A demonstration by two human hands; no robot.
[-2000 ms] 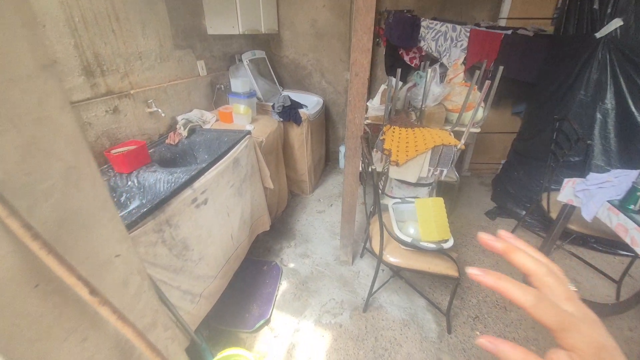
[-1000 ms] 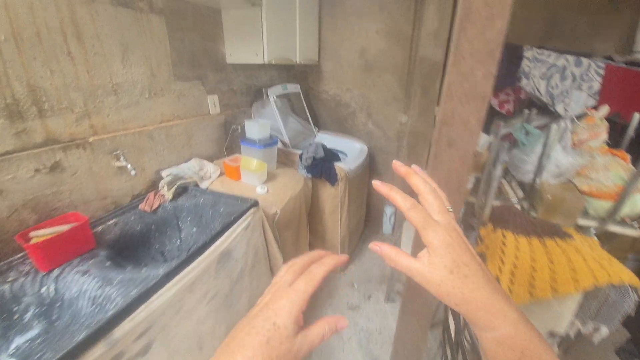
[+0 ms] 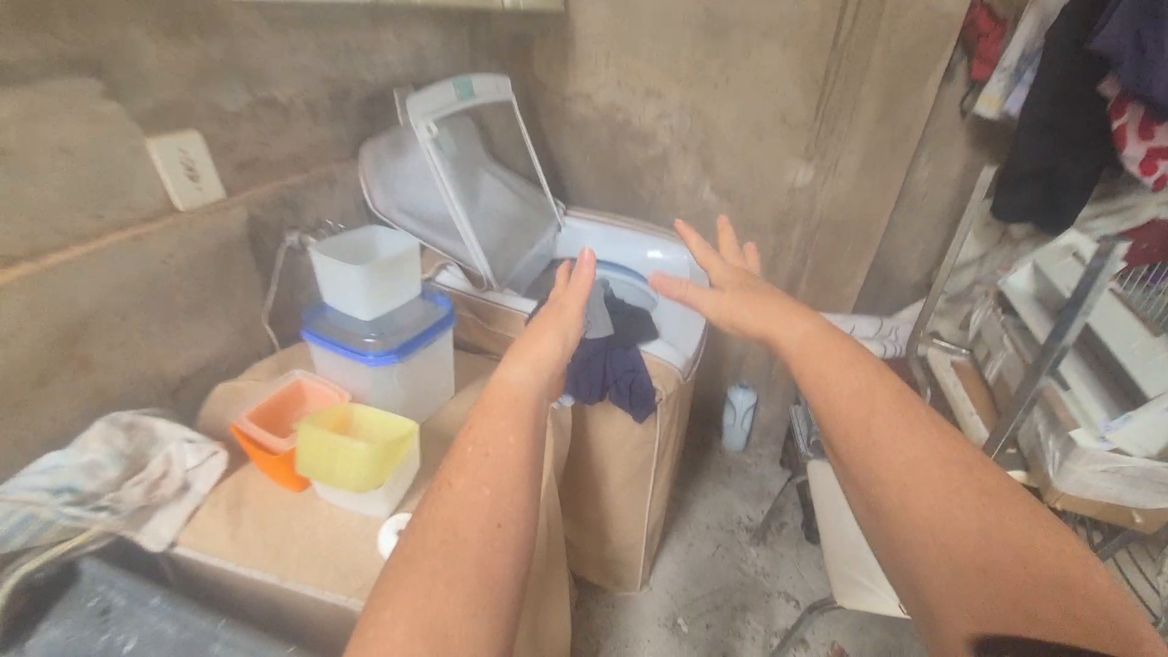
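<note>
My left hand, fingers raised and apart from the thumb side, appears in front of the open top-loading washing machine. Dark clothes hang over the machine's front rim, just behind that hand. My right hand is spread with nothing in it, in front of the machine's right rim. The raised lid leans back toward the wall. On the covered surface to the left stand a blue-lidded plastic container with a white tub on top, an orange container and a yellow container.
A crumpled cloth lies beside the dark sink at the lower left. A bluish bottle stands on the floor right of the machine. Metal-framed chairs and hanging clothes occupy the right side.
The view has moved much closer to the washing machine. My left hand, out of view two seconds ago, came into view by one second ago; both hands are now held out before the machine.
</note>
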